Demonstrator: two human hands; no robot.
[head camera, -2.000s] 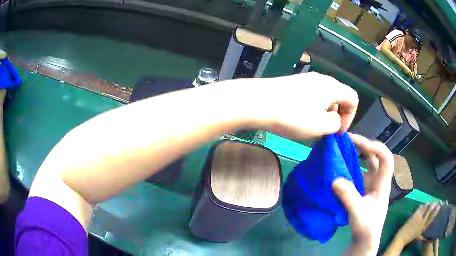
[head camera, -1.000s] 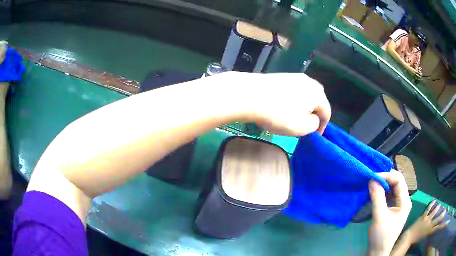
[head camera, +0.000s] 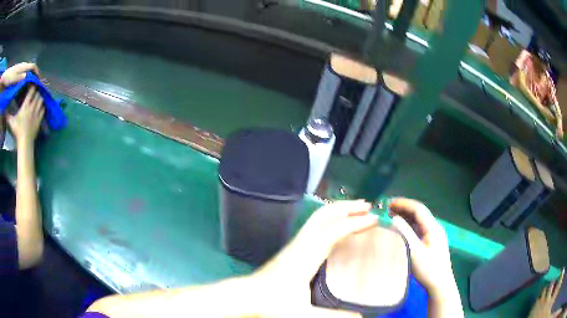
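A speaker (head camera: 368, 268) stands upright in front of me, its wood-grain end panel up. My left hand (head camera: 329, 233) grips its left side and back edge. My right hand (head camera: 426, 245) is at its right side, fingers curled near the back edge. The blue microfibre cloth (head camera: 413, 303) shows between my right palm and the speaker's right side; most of it is hidden. A second speaker (head camera: 264, 164) stands to the left with its plain black base up. A white dispenser bottle (head camera: 318, 149) with a silver cap is just behind it.
Speaker pairs stand on the conveyor (head camera: 186, 71) behind the bottle and at right. Another speaker (head camera: 505, 273) is near the right edge, beside a person's hand. A neighbour's hands hold a blue cloth (head camera: 55, 113) at far left. A green post (head camera: 429, 81) rises behind.
The cloth was spread between both hands; it is now bunched at the speaker's right side. Both hands have moved onto the speaker. The view has shifted, uncovering the black-based speaker and bottle.
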